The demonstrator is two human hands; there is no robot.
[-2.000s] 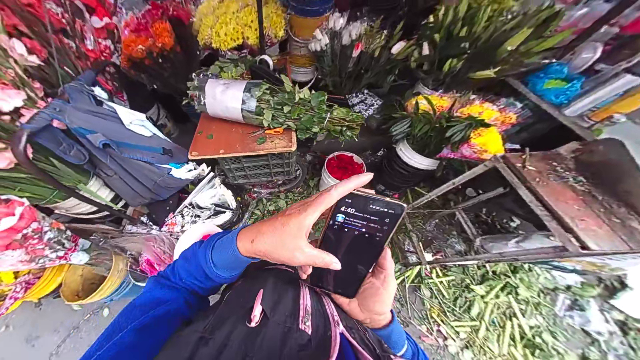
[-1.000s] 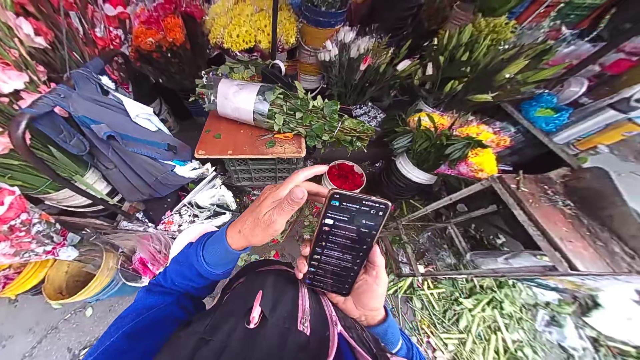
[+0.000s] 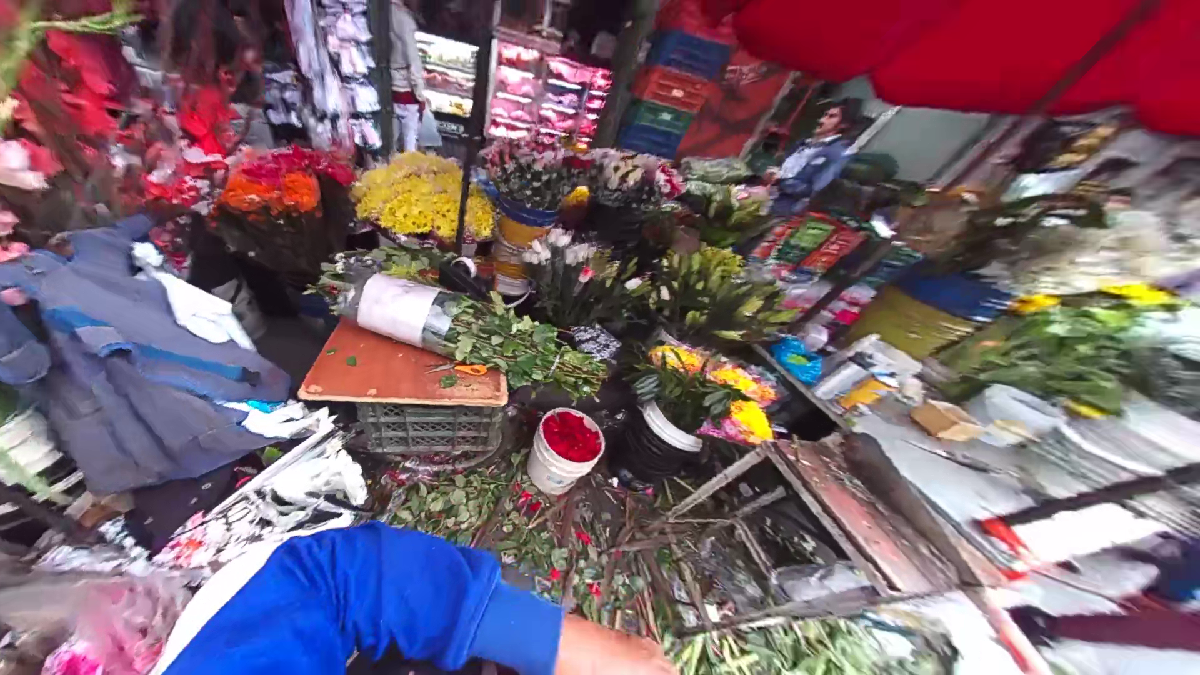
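Observation:
My left arm in a blue sleeve (image 3: 412,591) reaches across the bottom from the left. Only the wrist and part of the back of my left hand (image 3: 609,652) show at the lower edge; its fingers are out of frame, so what it holds is hidden. My right hand is out of view, and no phone shows. Beyond the forearm, a white bucket (image 3: 553,472) is filled with red petals or blooms (image 3: 572,436). Orange-handled scissors (image 3: 469,369) lie on a brown board (image 3: 375,367) over a plastic crate (image 3: 431,428), beside a wrapped bunch of leafy stems (image 3: 525,347).
Cut stems and leaves (image 3: 450,511) litter the ground. A rusty metal frame (image 3: 844,506) stands at right, near a bucket of yellow and pink bouquets (image 3: 670,431). Blue-grey cloth or bags (image 3: 141,366) are at left. Two people, one in a blue top (image 3: 811,169), are in the background.
The view has tilted up. The phone, held in my right hand with my left hand beside it earlier, has left the frame along with my right hand. My left forearm now lies across the bottom.

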